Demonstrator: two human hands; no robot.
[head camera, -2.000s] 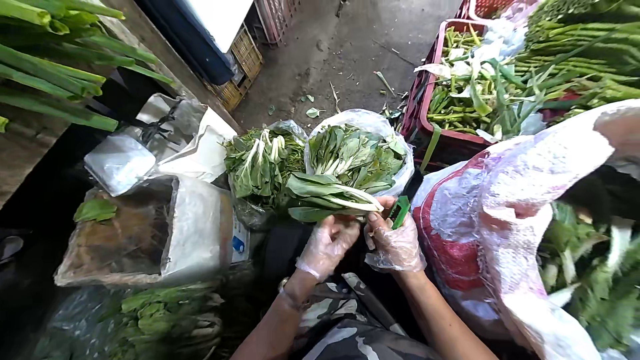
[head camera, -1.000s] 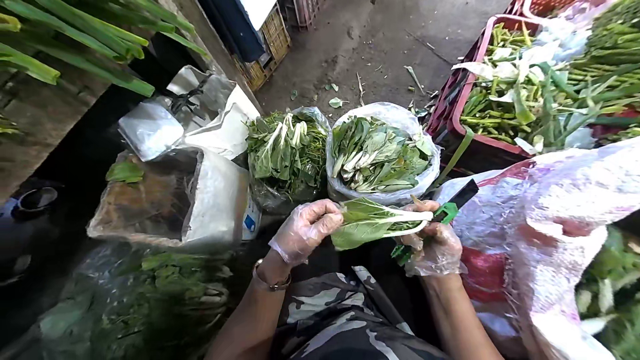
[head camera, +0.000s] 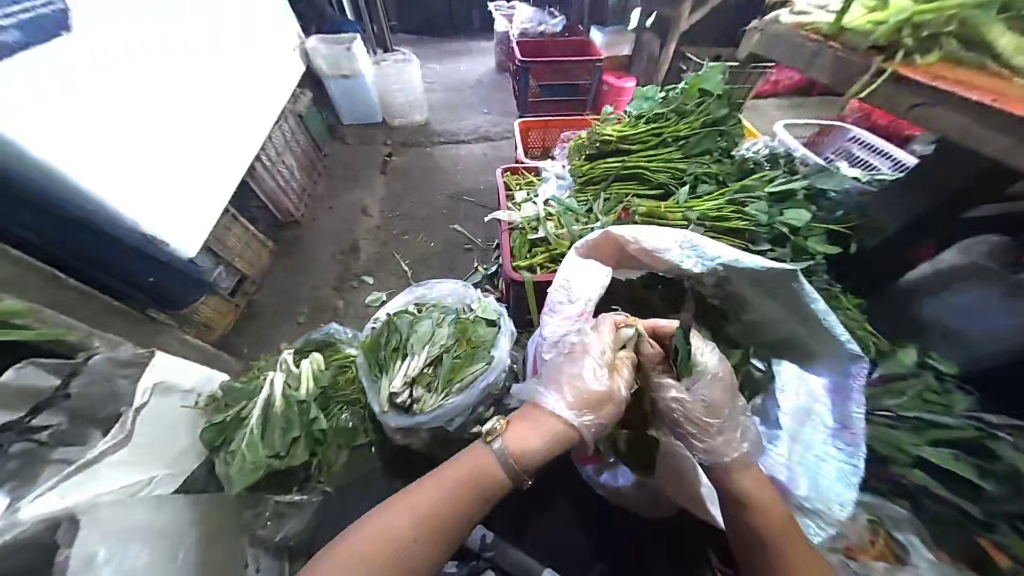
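Note:
Both hands, in clear plastic gloves, are over the mouth of a white woven sack (head camera: 816, 416). My left hand (head camera: 588, 372) is closed around the pale stem end of a leafy green vegetable (head camera: 626, 336), whose leaves hang down mostly hidden. Against it, my right hand (head camera: 692, 392) holds a dark, narrow tool, partly hidden by the fingers; its kind cannot be told here. To the left stands a plastic-lined container of leafy greens (head camera: 436, 348), and beside that a bag of more greens (head camera: 280, 416).
Red crates (head camera: 506, 228) of green stems stand beyond the sack, with bundled greens (head camera: 664, 152) beside them. A white basket (head camera: 848, 144) lies at the back right. A white-topped table (head camera: 152, 104) stands at upper left, and a crumpled white sheet (head camera: 152, 432) lies at lower left.
Both hands have moved right, from in front of the lined container to over the sack's mouth. The view has swung up and to the right.

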